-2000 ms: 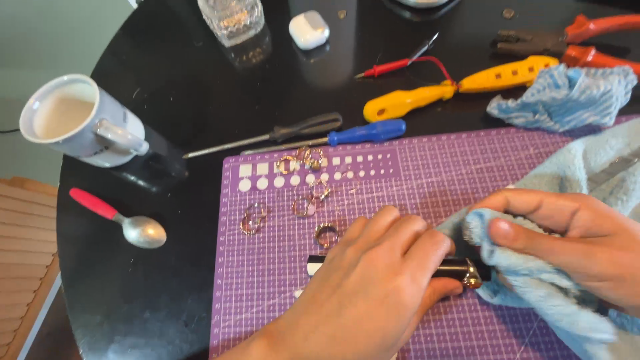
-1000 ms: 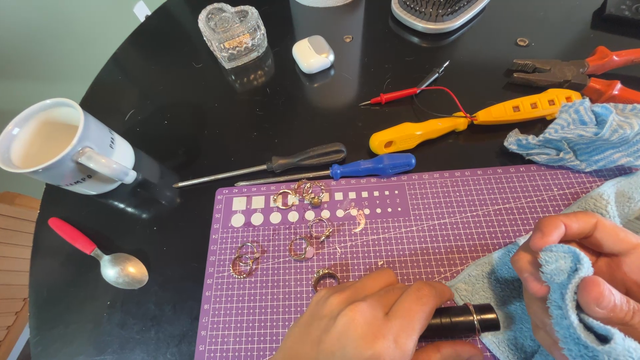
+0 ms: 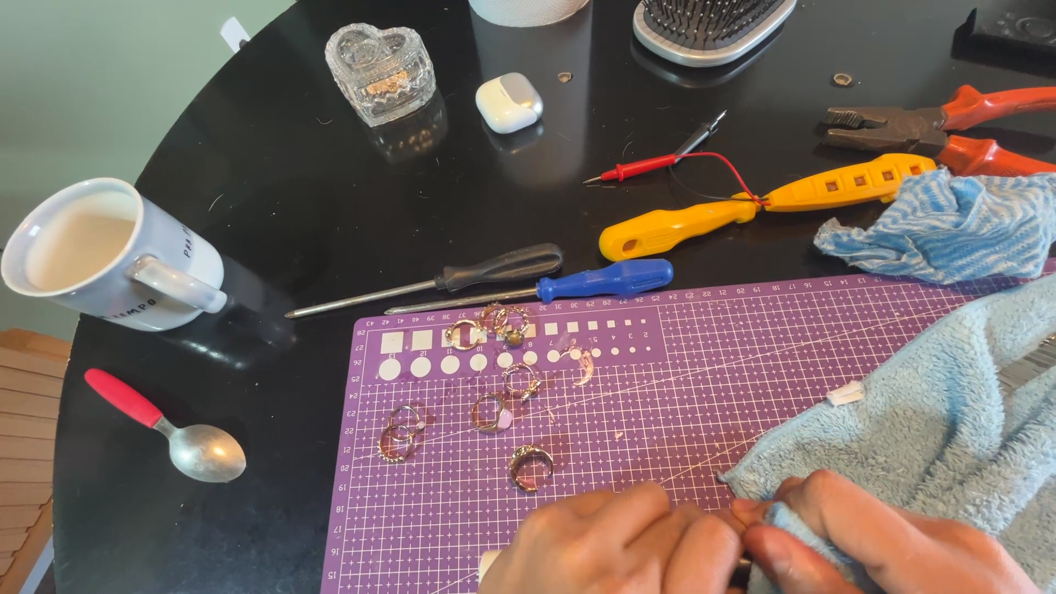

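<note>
At the bottom of the view my left hand (image 3: 615,540) is curled, its fingertips touching those of my right hand; what it holds is mostly hidden, with a small dark part showing between the hands. My right hand (image 3: 874,536) pinches a fold of the light blue terry cloth (image 3: 932,404), which spreads over the right side of the purple cutting mat (image 3: 660,412). Several metal rings lie on the mat, among them a wide ring (image 3: 530,468) near my left hand, a ring with a pale stone (image 3: 492,412) and a touching pair (image 3: 400,433) at the left.
Beyond the mat lie a black screwdriver (image 3: 503,266), a blue screwdriver (image 3: 606,279), a yellow tester (image 3: 676,231), combination pliers (image 3: 899,128) and a striped cloth (image 3: 949,223). A mug (image 3: 165,264), a spoon (image 3: 206,452), a glass box (image 3: 381,74), an earbud case (image 3: 509,103) and a hairbrush (image 3: 709,33) surround them.
My hands have come together at the bottom of the view. The black rod with a ring on it, visible earlier at my left hand, is now almost entirely hidden.
</note>
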